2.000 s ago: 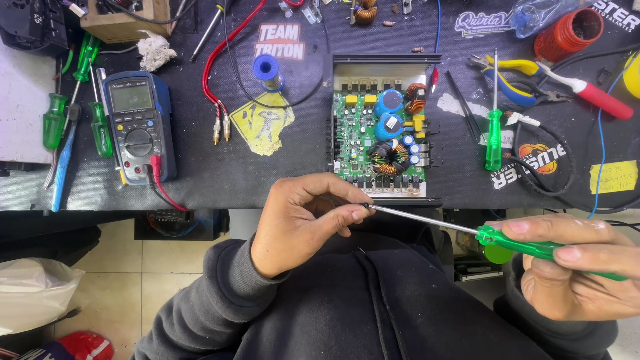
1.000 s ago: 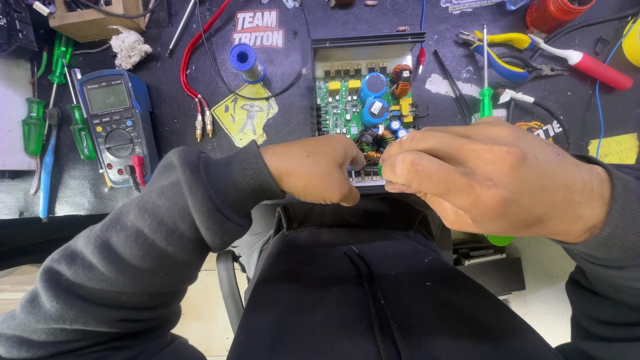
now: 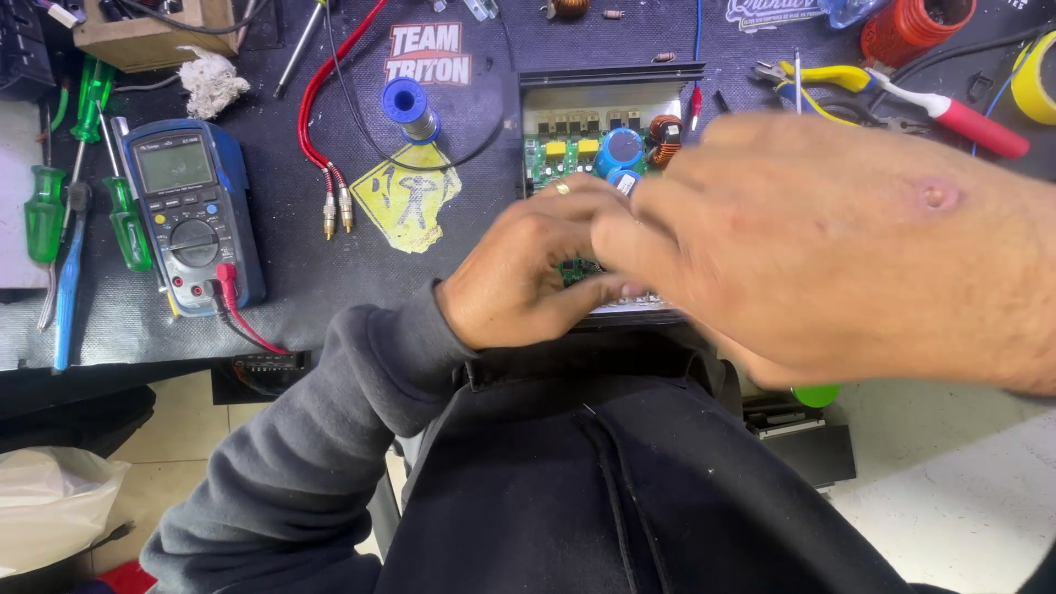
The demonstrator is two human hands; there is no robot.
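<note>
A green circuit board [image 3: 549, 165] with blue capacitors [image 3: 620, 151] and copper-wound toroid coils [image 3: 665, 139] sits in an open black metal housing [image 3: 610, 77] at the bench's front edge. My left hand [image 3: 528, 272] lies over the board's lower left part, fingers and thumb curved around a small gap above it. Over the right side is my right hand [image 3: 825, 247], blurred and large in view, its fingertips close to the left fingers. Both sets of fingertips are mostly hidden, so whatever they hold cannot be made out. The green-handled screwdriver seen earlier does not show in the right hand.
A blue multimeter [image 3: 194, 219] stands left, beside green-handled screwdrivers [image 3: 45, 214] and a blue brush [image 3: 70, 280]. Behind the hands lie a solder spool [image 3: 411, 111], red RCA cables [image 3: 309, 107], yellow-handled pliers [image 3: 833, 76] and an orange-red container [image 3: 916, 29].
Two seconds ago my hands held a green-handled screwdriver in front of the housing. Both hands then moved over the board's lower part. Since one second ago my right hand has risen nearer the camera.
</note>
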